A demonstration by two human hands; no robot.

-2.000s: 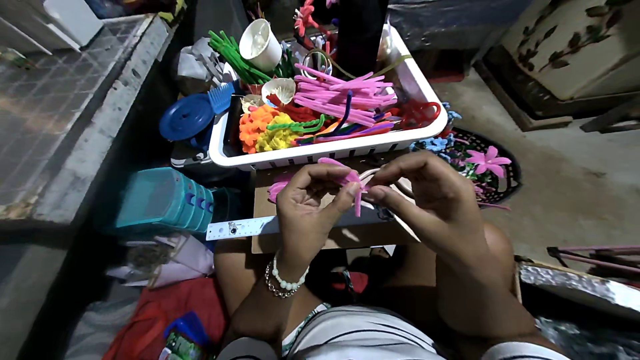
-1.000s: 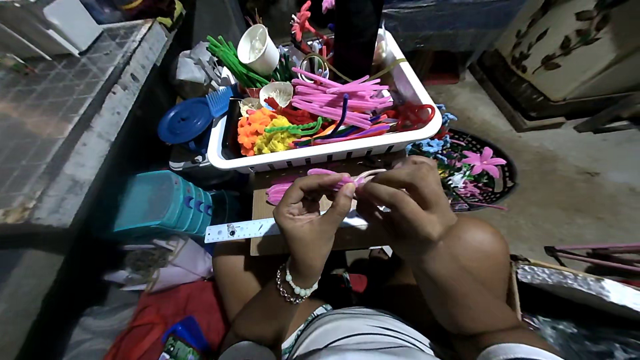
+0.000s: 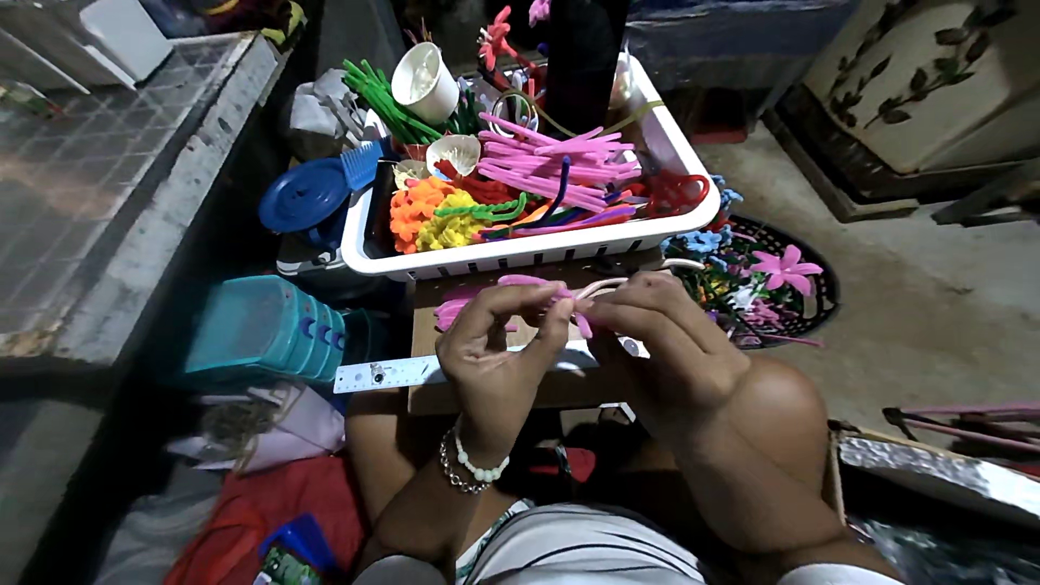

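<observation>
Between my two hands is a pink pipe-cleaner piece (image 3: 584, 325) with looped ends. My left hand (image 3: 508, 341) pinches it between thumb and fingertips; a bracelet of pale beads and a chain circle that wrist. My right hand (image 3: 662, 341) grips its other side, where a pale curved strand (image 3: 603, 286) arches over the fingers. Both sets of fingertips nearly touch. Beneath them lie a cardboard board (image 3: 426, 337), a white ruler (image 3: 398, 374) and more pink pipe-cleaner loops (image 3: 455, 307).
Ahead, a white plastic basket (image 3: 528, 262) holds pink pipe cleaners (image 3: 561, 162), green ones (image 3: 390, 106) and a white cup (image 3: 425, 84). A black basket (image 3: 829, 301) of fuzzy flowers stands right. Teal drawers (image 3: 260, 325) and a tiled counter (image 3: 154, 187) are at left.
Compared with two seconds ago, my right hand has turned, its fingers more curled over the pink piece. My left hand keeps its pinch.
</observation>
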